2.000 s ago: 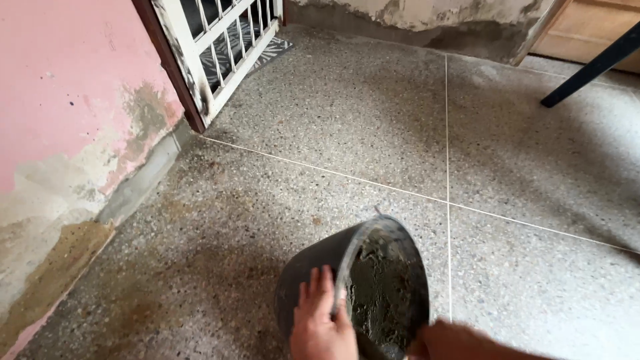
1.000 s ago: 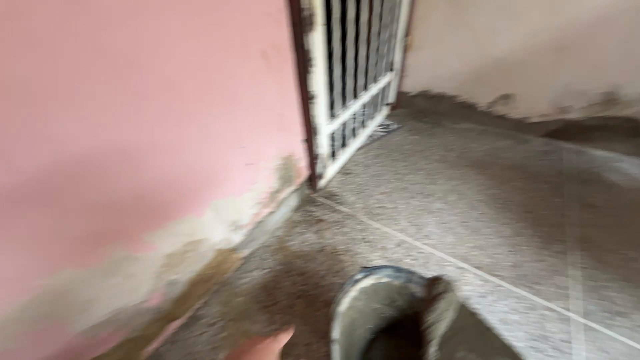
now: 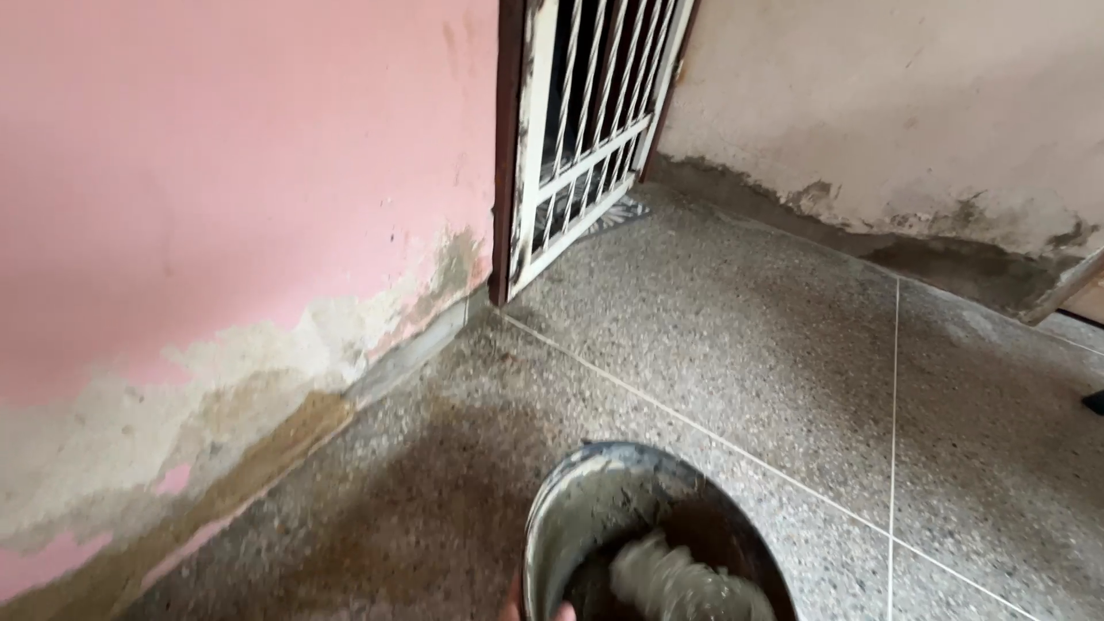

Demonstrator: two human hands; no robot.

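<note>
A dark round bucket (image 3: 543,517) is tilted at the bottom centre, its mouth facing me and its inner wall coated with grey mortar. My left hand (image 3: 539,611) grips the rim at its lower left, the thumb inside and part of a finger outside; the rest is cut off by the frame. Inside the bucket a lump of wet grey mortar (image 3: 681,582) is blurred by motion; whether a tool carries it cannot be told. My right hand is not visible.
On the left, a pink wall (image 3: 259,155) has bare, patched plaster along its base. A white metal gate (image 3: 595,168) stands beyond it. The speckled floor (image 3: 733,345) has pale dividing lines. A second wall (image 3: 888,112) has a rough, dark base.
My right hand or forearm, seen at the bucket two seconds ago, is out of view. My left hand was apart from the rim one second ago and now grips it. The view has swung left.
</note>
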